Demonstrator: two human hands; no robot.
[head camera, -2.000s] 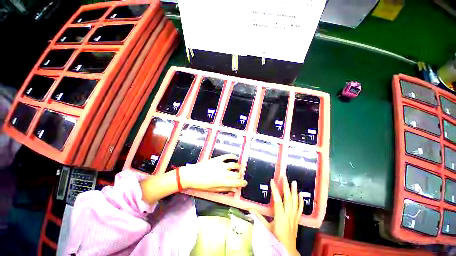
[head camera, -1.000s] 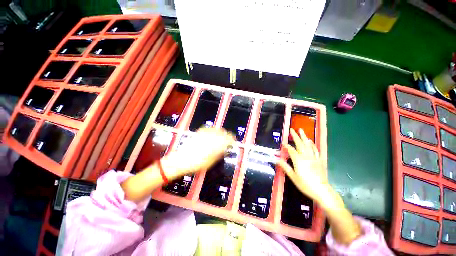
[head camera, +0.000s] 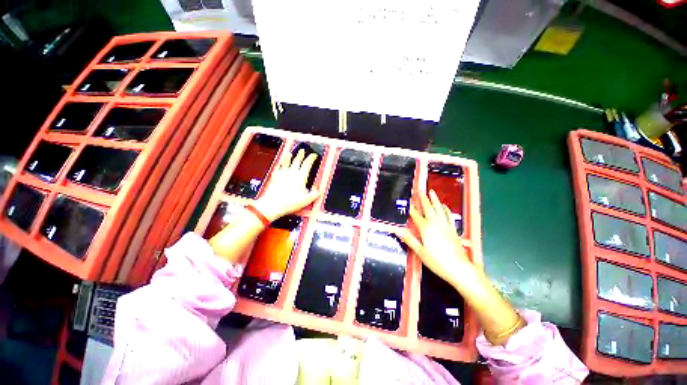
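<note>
An orange-red foam tray (head camera: 472, 259) lies in front of me with smartphones in two rows of pockets. My left hand (head camera: 288, 184) is spread over the back row, with fingers on the second phone from the left (head camera: 315, 167); it grips nothing. My right hand (head camera: 439, 234) is spread over the right part of the tray, with fingers near the back-row phones on that side; it grips nothing. A front-row phone (head camera: 269, 259) shows an orange screen. The back-left phone (head camera: 254, 165) and back-right phone (head camera: 450, 188) look reddish. The other screens are mostly dark.
A stack of trays with phones (head camera: 181, 143) stands at left. A white sheet (head camera: 365, 56) stands behind the working tray. A small pink object (head camera: 509, 156) lies right of it. Another phone tray (head camera: 584, 248) is at the right edge. A calculator (head camera: 103, 310) is at lower left.
My left hand has moved from the tray's middle to the back row at left. My right hand has shifted slightly left. A front-row phone's screen has turned from dark to orange.
</note>
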